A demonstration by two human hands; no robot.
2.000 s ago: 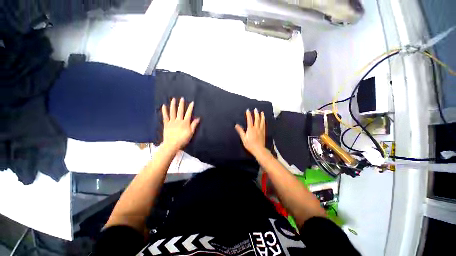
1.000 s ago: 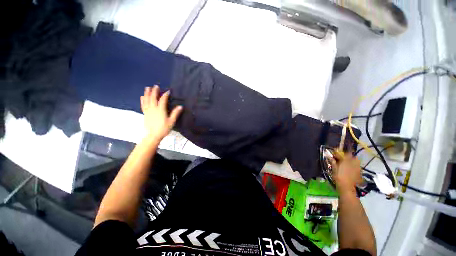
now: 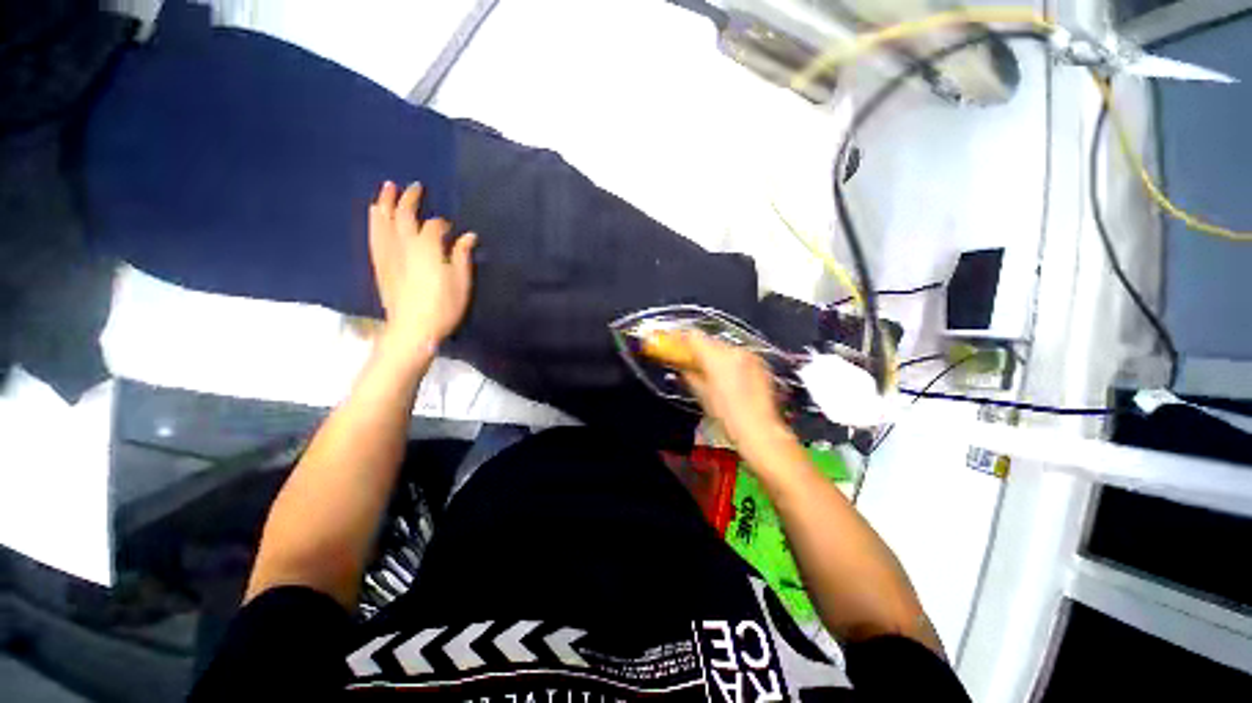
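The charcoal trousers (image 3: 549, 240) lie over the right part of the long navy-blue pressing board (image 3: 261, 165), whose bare cover shows to the left. My left hand (image 3: 419, 275) lies with fingers spread at the edge where the trousers meet the blue cover, holding nothing. My right hand (image 3: 731, 385) is closed around the orange handle of the silver steam iron (image 3: 687, 319). The iron is over the right part of the trousers, its tip pointing left. Whether its sole touches the cloth cannot be told.
Yellow and black cords (image 3: 849, 179) loop from the iron towards the window side. A white box with a black face (image 3: 978, 291) stands at the right. A dark garment pile (image 3: 41, 261) is at the far left. Green packaging (image 3: 769, 529) lies below the board.
My right hand left the trousers, took hold of the iron at its rest on the right and brought it left over the cloth. My left hand moved to the trousers' left edge.
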